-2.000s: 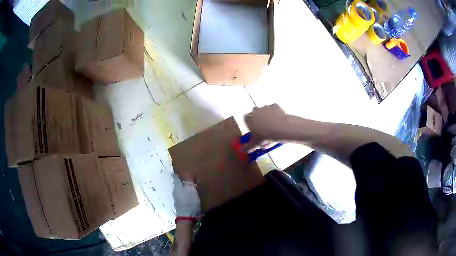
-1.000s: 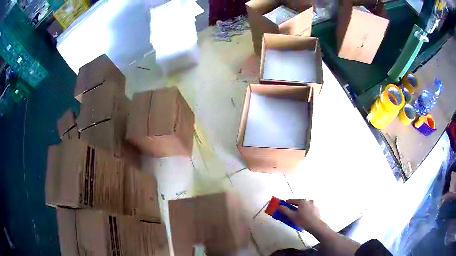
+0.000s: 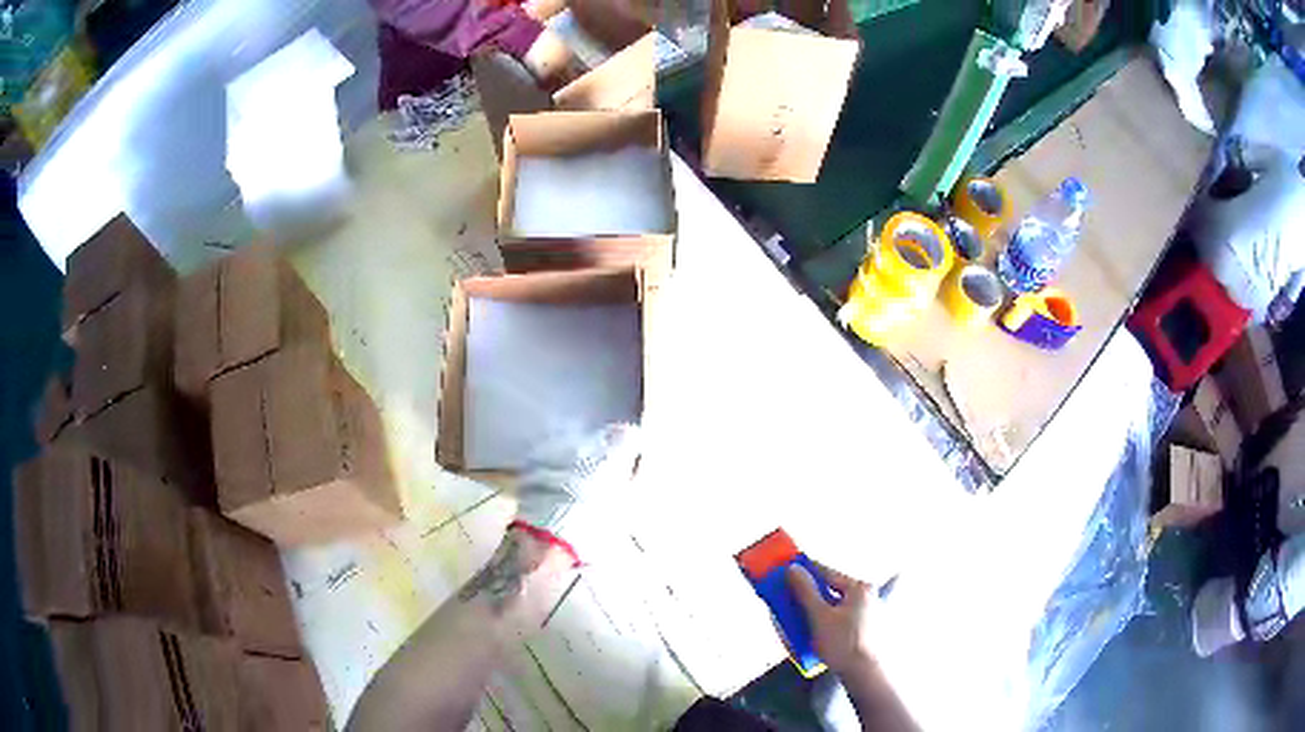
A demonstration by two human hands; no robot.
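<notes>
An open carton (image 3: 451,375) with a pale inner sheet stands on the table in front of me. My left hand (image 3: 575,479), in a white glove with a red cuff, is at its near right corner. The glove blurs into the bright table and its fingers are unclear, so I cannot tell if it grips. My bare right hand (image 3: 844,624) holds the tape gun (image 3: 784,594), blue with an orange-red front, low over the table, apart from the carton. A closed carton (image 3: 308,441) stands at the left against other closed cartons.
A second open carton (image 3: 587,246) touches the first one's far side. Stacked cartons (image 3: 129,551) line the left edge. Yellow tape rolls (image 3: 899,275), a bottle (image 3: 1045,243) and a second dispenser (image 3: 1040,320) lie on the right bench. A person's hand (image 3: 551,55) shows across the table.
The closed carton from in front of me now stands with those at the left. My left hand has come to the open carton. My right hand has lifted the tape gun away from the closed carton.
</notes>
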